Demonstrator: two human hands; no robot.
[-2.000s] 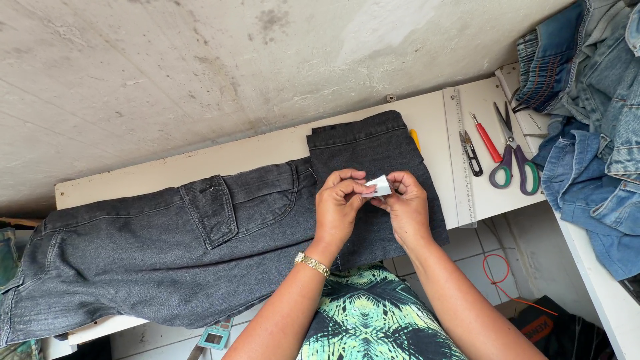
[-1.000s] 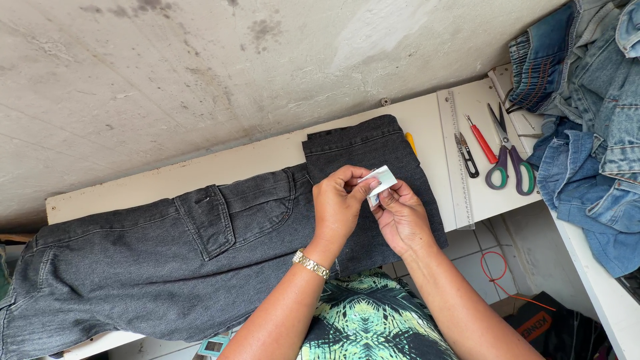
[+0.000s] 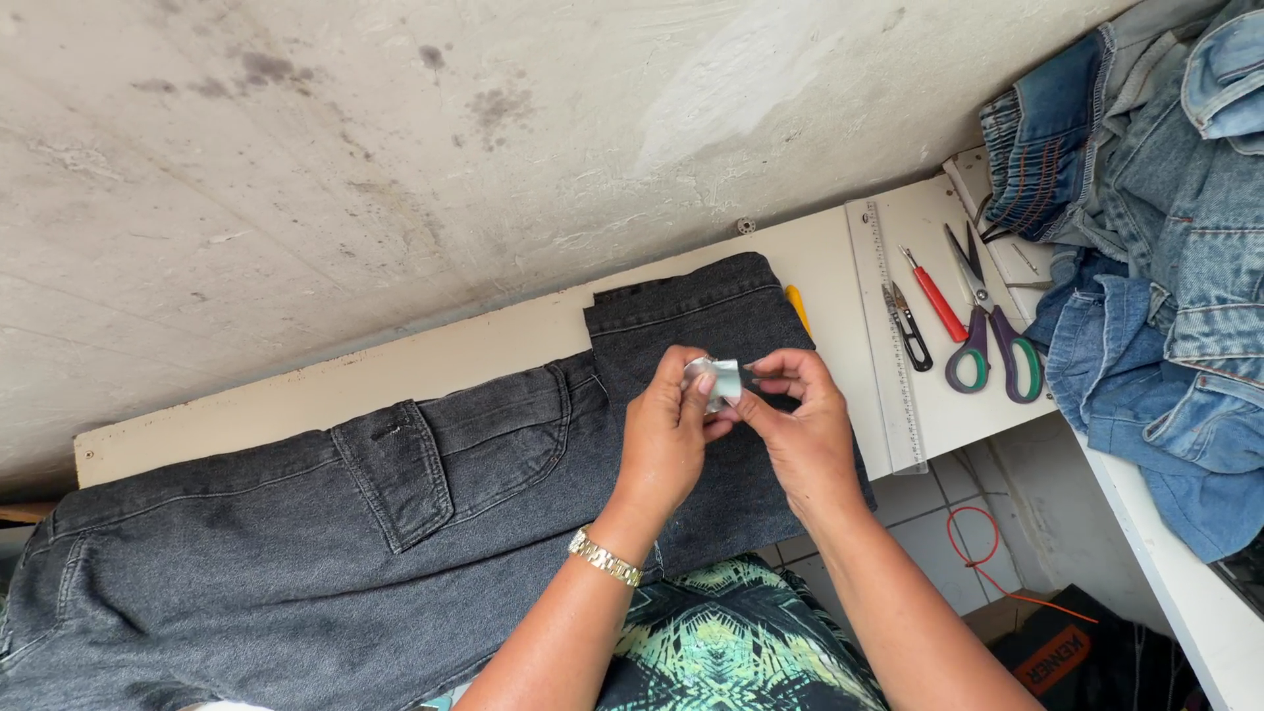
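Note:
Above the folded end of a pair of dark grey denim trousers [image 3: 513, 464], my left hand [image 3: 670, 420] pinches a small silvery-white packet [image 3: 724, 381] between thumb and fingers. My right hand [image 3: 798, 415] is close on its other side, thumb at the packet's lower edge and index finger raised near its upper corner. Whether the right thumb grips it or only touches it is unclear. The packet's contents are hidden. A flap pocket [image 3: 395, 474] shows on the trousers, which lie lengthwise along a narrow cream table [image 3: 247, 415].
Right of the trousers lie a clear ruler [image 3: 892, 346], black thread snips [image 3: 908, 331], a red-handled seam ripper [image 3: 938, 301] and purple-green scissors [image 3: 992, 341]. A yellow object [image 3: 798, 309] peeks from under the cloth. Blue denim garments [image 3: 1165, 296] are piled at the right; a wall [image 3: 395, 148] stands behind.
The packet, white and folded-looking in the earlier frames, now shows a shiny silvery face. My right fingers have shifted about its right edge. The trousers and tools lie as before.

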